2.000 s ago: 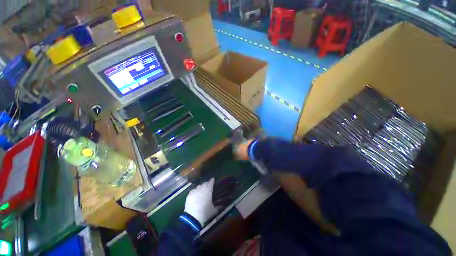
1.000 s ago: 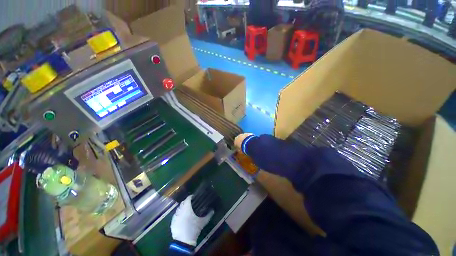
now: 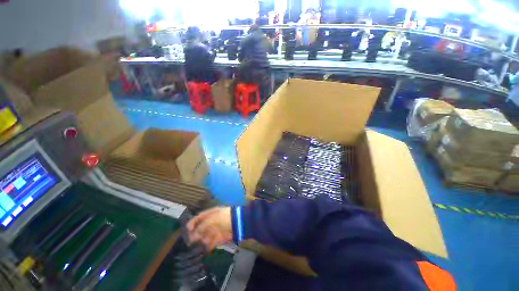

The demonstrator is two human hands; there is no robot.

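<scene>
My right hand (image 3: pixel 210 227), bare with a dark blue sleeve, is at the right edge of the green belt (image 3: pixel 153 227). Its bent fingers touch or overlap the top of a bunch of dark flat pieces (image 3: pixel 190 266); blur hides whether they grip any. My left hand is not visible. Several dark glossy pieces (image 3: pixel 91 244) lie spaced across the belt by the touchscreen (image 3: pixel 25 187). The open carton (image 3: pixel 398 182) beyond my right arm holds rows of shiny dark pieces (image 3: pixel 307 167).
A smaller open carton (image 3: pixel 190 159) stands behind the machine. The red button (image 3: pixel 91 160) is on the steel housing. Red stools (image 3: pixel 247 98) and seated people (image 3: pixel 254 54) are at the back bench. Wrapped cartons (image 3: pixel 475 142) stand on the blue floor at right.
The view has swung right, towards the carton. The gloved left hand, seen earlier with dark pieces, has left view. My right hand now shows beside a bunch of dark pieces.
</scene>
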